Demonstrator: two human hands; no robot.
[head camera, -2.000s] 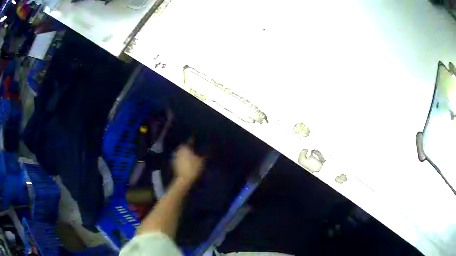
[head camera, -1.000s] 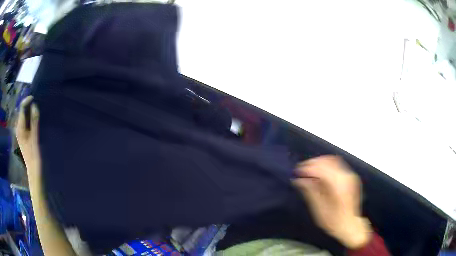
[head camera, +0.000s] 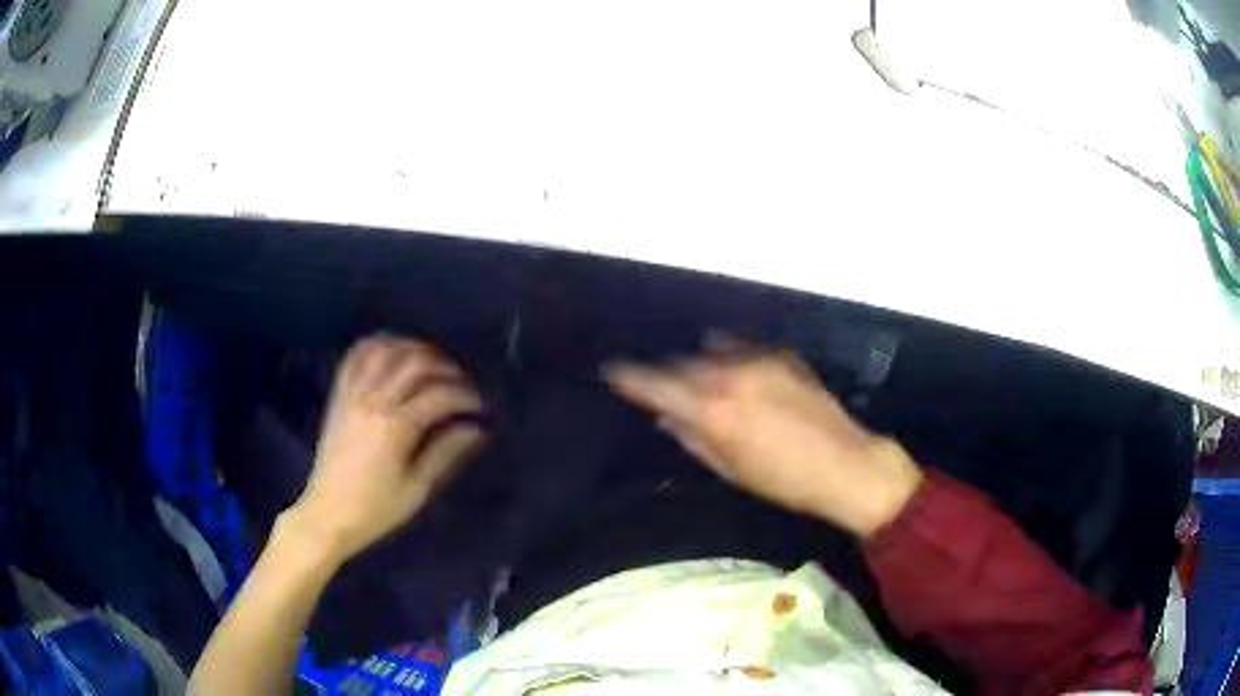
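Note:
Dark, nearly black cloth (head camera: 585, 496) lies over my lap, below the table's front edge; its outline merges with the shadow. My left hand (head camera: 394, 442) is bare and blurred, over the cloth's left part, with its fingers curled; whether it pinches cloth is unclear. My right hand (head camera: 768, 422) is also blurred, in a dark red sleeve, over the cloth's right part. Its fingers point left and hold nothing that I can see. The two hands are apart.
The bright white table (head camera: 544, 123) spans the top. Green and yellow scissor handles (head camera: 1210, 211) show at its right edge. A blue basket (head camera: 374, 673) is at the lower left, partly under cloth. Pale fabric (head camera: 680, 639) covers my body at bottom centre.
The dark cloth, earlier held up and spread between both hands, is now down over the lap. My left hand has moved right, my right hand a little left; the view has levelled.

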